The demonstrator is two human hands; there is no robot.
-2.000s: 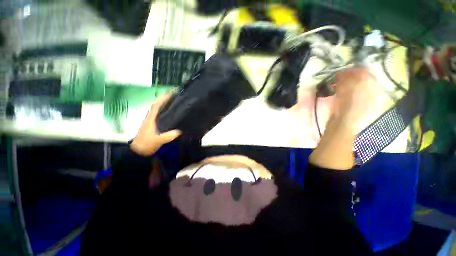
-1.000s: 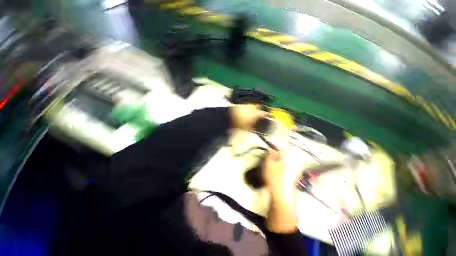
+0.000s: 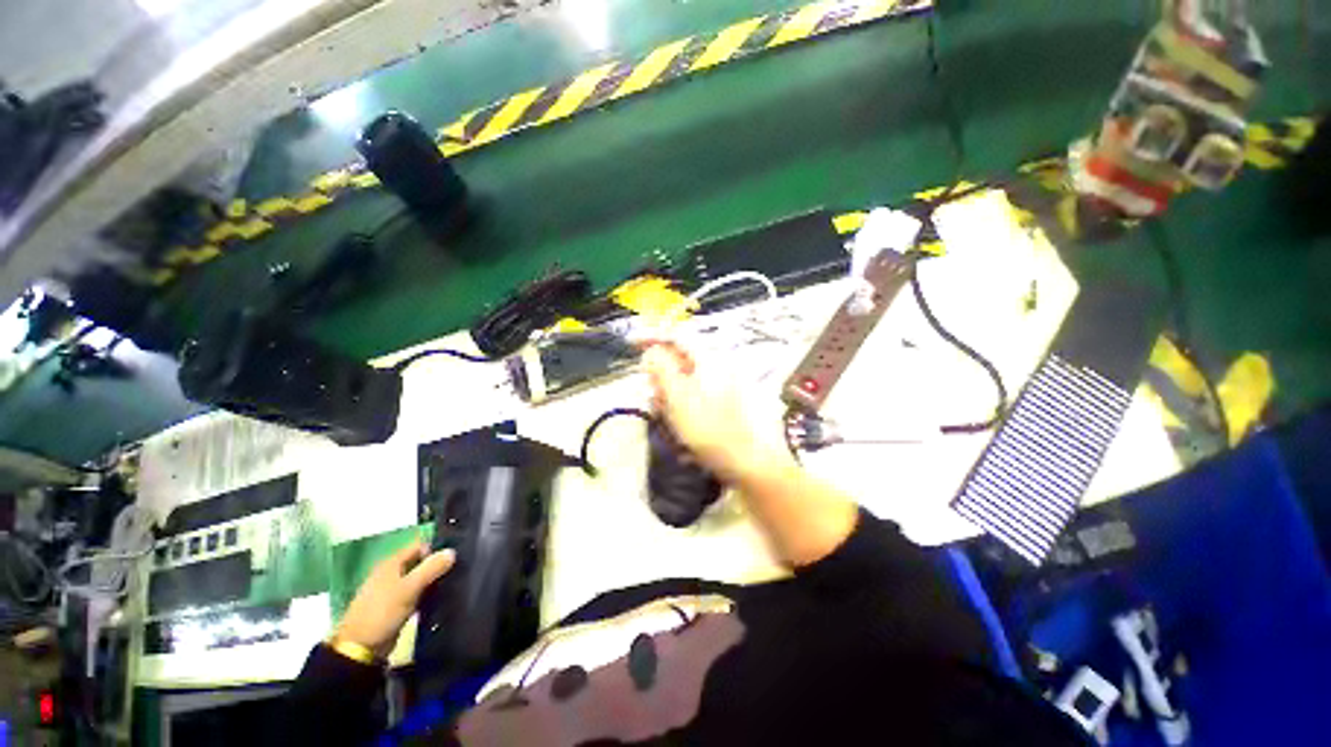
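A black power strip [image 3: 485, 577] lies lengthwise on the printed sheets in front of me. My left hand [image 3: 387, 598] grips its left edge, thumb on top. Its black cord runs right to a tied cord bundle [image 3: 682, 482]. My right hand [image 3: 708, 416] is over the upper part of the bundle, fingertips blurred beside the framed test meter [image 3: 584, 362]; whether it grips anything is not clear. A grey-brown test socket strip [image 3: 839, 343] with a red spot lies to the right.
Another black unit [image 3: 292, 391] with a cord lies back left. A striped perforated sheet [image 3: 1048, 460] is at the right bench edge, above a blue bin [image 3: 1212, 584] with white plastic parts. A red-white socket fixture [image 3: 1168, 124] hangs upper right. Yellow-black tape [image 3: 628, 73] edges the green conveyor.
The view has swung and sharpened. My left hand has moved from the back of the bench to the power strip's left edge. My right hand is now over the cord bundle beside the meter.
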